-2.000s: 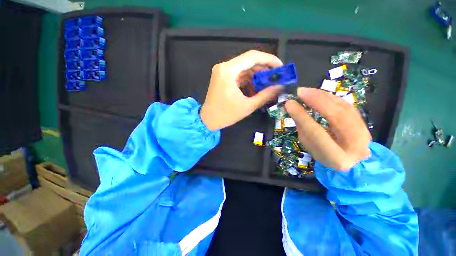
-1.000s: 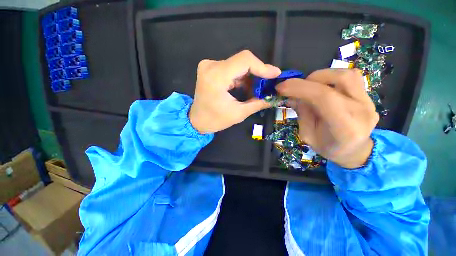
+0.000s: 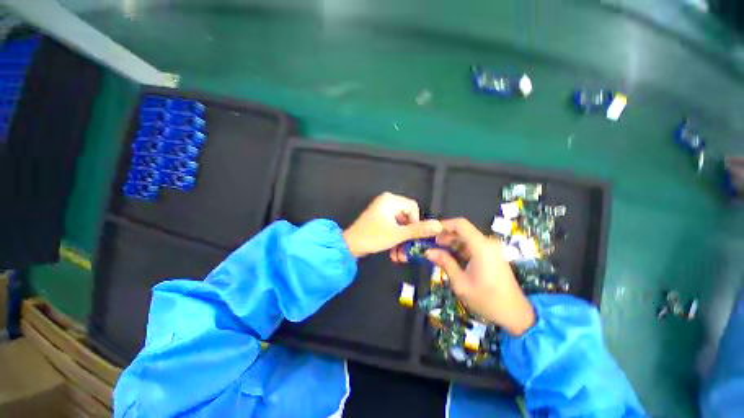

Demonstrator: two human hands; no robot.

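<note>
My left hand (image 3: 383,229) and my right hand (image 3: 477,273) meet over the divider of the black divided tray (image 3: 343,155). Between them is a blue housing (image 3: 418,248) with a bit of green circuit board showing in it; the fingers hide most of it. Both hands grip it. A pile of circuit boards (image 3: 530,237) with white batteries lies in the right compartment, beyond and below my right hand. One white battery (image 3: 407,294) with a yellow end lies just left of the divider.
Rows of blue housings (image 3: 166,147) stand in the left tray (image 3: 281,131). Part-assembled units (image 3: 499,82) lie on the green surface beyond. Set-aside boards (image 3: 675,306) lie at right. Stacked trays (image 3: 49,155) and a cardboard box (image 3: 33,380) are at left. Part of another person's hand (image 3: 736,173) seems visible at the right edge.
The view has tilted up, showing more green surface and the units beyond. The hands have closed in around the housing, and its open side is now less visible.
</note>
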